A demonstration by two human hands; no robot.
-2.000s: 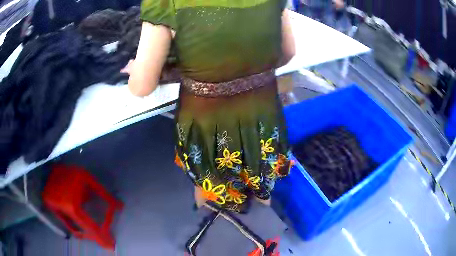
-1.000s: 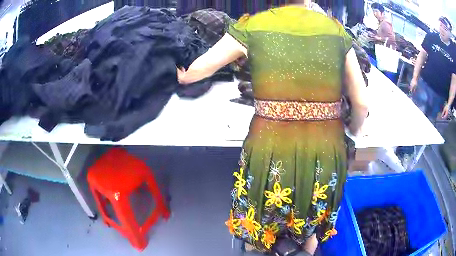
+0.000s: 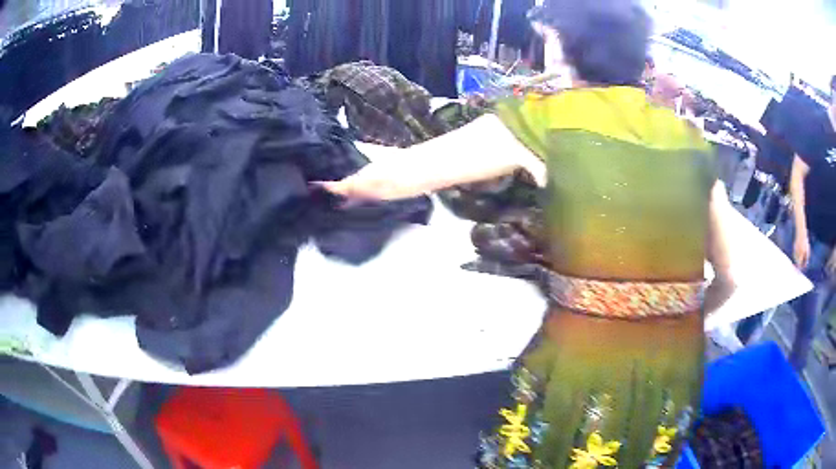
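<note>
A large heap of dark navy garments [image 3: 211,174] lies on the left part of the white-topped table [image 3: 403,321], partly hanging towards its front edge. Neither my left hand nor my right hand is in the picture. Another person in a green dress stands at the table, back to me, with the left arm stretched out and that hand at the right side of the dark heap.
Plaid garments [image 3: 371,96] lie behind the heap and more beside the person. A red stool [image 3: 229,426] is under the table's front edge. A blue crate [image 3: 765,394] with dark plaid cloth stands at lower right. Another person in dark clothes stands at far right.
My view has swung up and left, so the heap and table show larger and the stool and crate sit lower. The person in green appears further right, arm still reaching to the heap.
</note>
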